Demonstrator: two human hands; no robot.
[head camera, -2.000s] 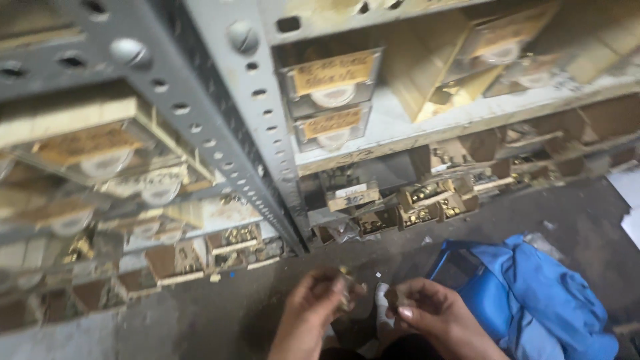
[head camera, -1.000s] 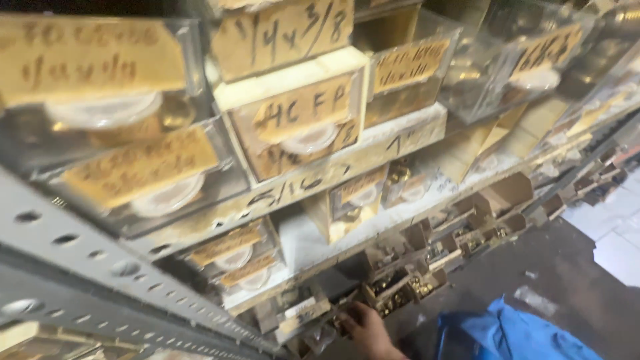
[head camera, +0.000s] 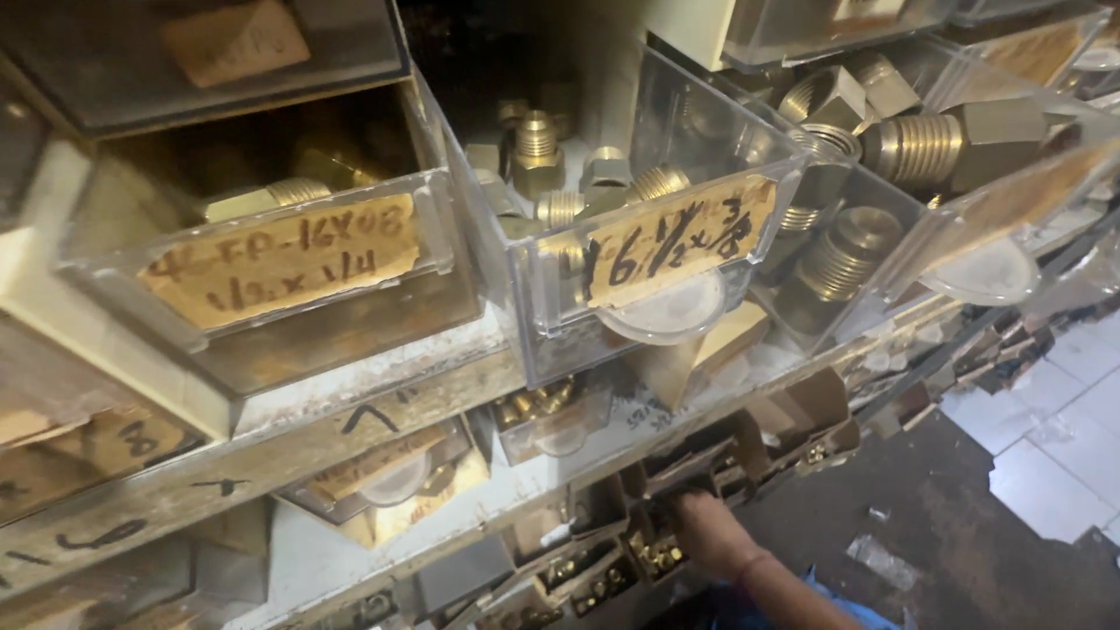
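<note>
My right hand (head camera: 704, 529) reaches in low, its forearm entering from the bottom edge. The fingers are at a small open cardboard bin of brass fittings (head camera: 656, 556); they are partly hidden and blurred, so I cannot tell whether they grip anything. My left hand is out of view. Much nearer the camera, a clear plastic drawer (head camera: 542, 306) stands pulled out, with threaded brass fittings (head camera: 535, 157) inside. Right of it, another clear drawer holds larger hex fittings (head camera: 919, 144). A third labelled drawer (head camera: 324, 315) at the left holds brass fittings too.
Painted shelf edges (head camera: 376, 420) run diagonally across the view below the drawers. A lower clear drawer (head camera: 560, 420) and a row of cardboard bins (head camera: 796, 407) lie beneath. Dark floor (head camera: 822, 516), a scrap of clear plastic (head camera: 884, 560), white tiles (head camera: 1050, 455) and blue fabric (head camera: 840, 604) show at lower right.
Two seconds ago both hands were in front of me; now only one shows, at the low bins. The view has swung a lot, and upper drawers now fill much of it.
</note>
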